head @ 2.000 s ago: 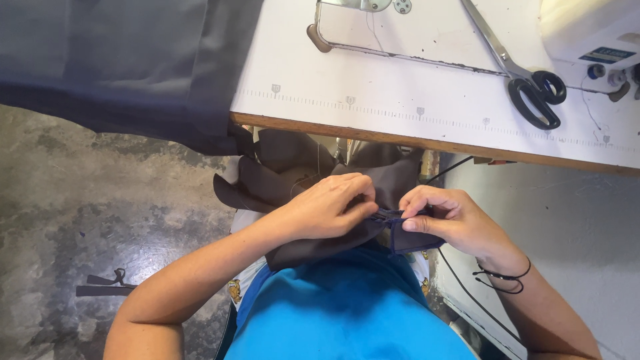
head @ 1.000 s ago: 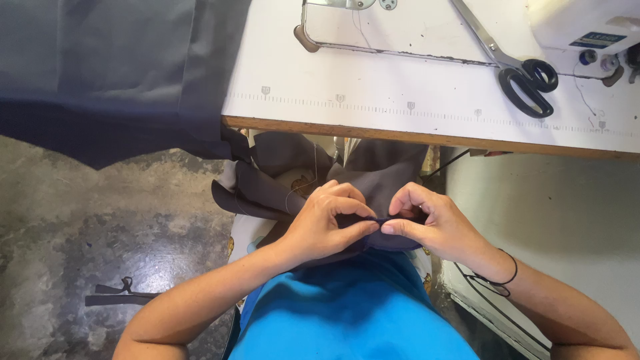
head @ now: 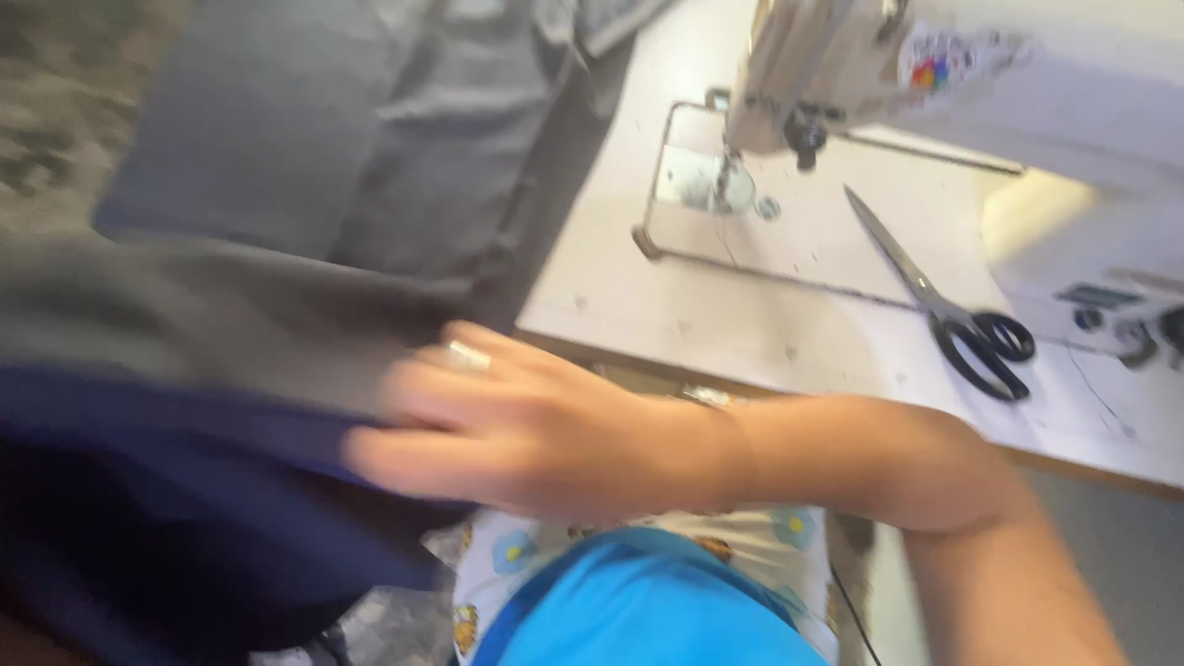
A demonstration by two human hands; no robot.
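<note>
My right hand (head: 546,435), blurred by motion, reaches across my lap to the left, its fingers at the edge of a dark grey fabric (head: 231,324). Whether the fingers grip the cloth cannot be made out. A ring shows on one finger. The fabric spreads over the left of the view, partly on the table and partly hanging in front of it, with a dark blue part (head: 305,518) below. My left hand is not seen; only a dark, unclear patch shows at the lower left corner.
A sewing machine (head: 925,83) stands on the white table (head: 592,287), its needle and metal plate at the back. Black-handled scissors (head: 971,333) lie open in front of it. The table's wooden edge crosses the middle. Patterned cloth (head: 758,536) covers my lap.
My hands were together on dark cloth at my lap; now my right hand is stretched to the left and my left hand is out of view. The view has swung left and up.
</note>
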